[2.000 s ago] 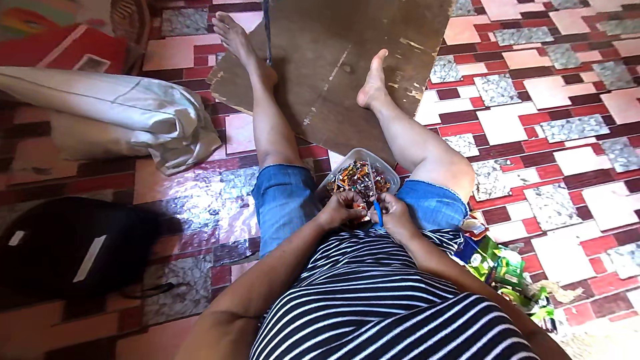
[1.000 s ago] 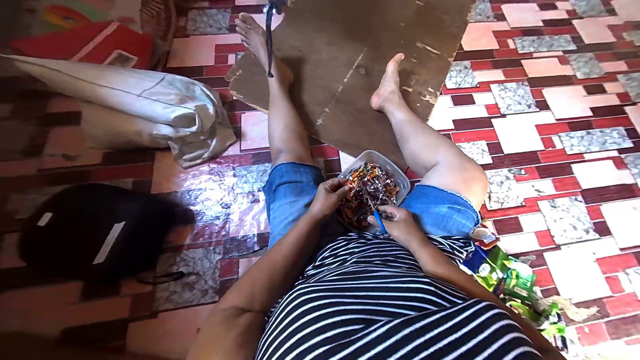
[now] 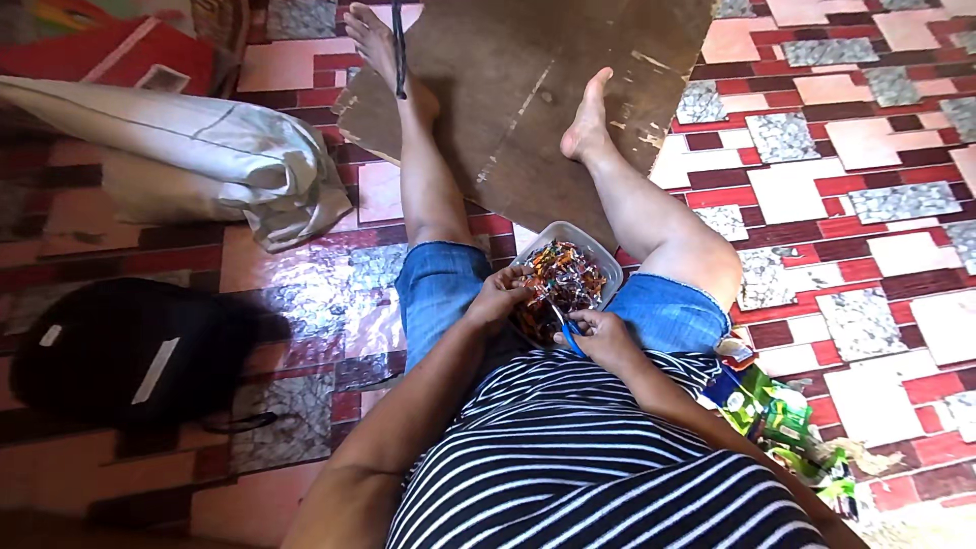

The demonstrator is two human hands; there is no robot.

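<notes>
Between my thighs stands a translucent plastic container (image 3: pixel 612 268), filled with small shiny orange, brown and silver wrapper pieces (image 3: pixel 568 271). My right hand (image 3: pixel 606 338) grips the blue handles of a pair of scissors (image 3: pixel 572 339), whose blades point up and left over the container. At the container's left edge, my left hand (image 3: pixel 499 293) pinches a small piece of shiny wrapper near the blade tips. Whether the blades touch that piece is too small to tell.
A brown board (image 3: pixel 526 99) lies under my feet on the patterned floor. A whitish sack (image 3: pixel 221 152) and a black backpack (image 3: pixel 130 351) are at the left, with a red item (image 3: pixel 152 53) beyond. Green and blue plastic packets (image 3: pixel 785 412) lie by my right hip.
Two seconds ago both hands were close together over the container's near side. Now my left hand is at its left edge, and the scissors in my right hand show their blades over the wrappers.
</notes>
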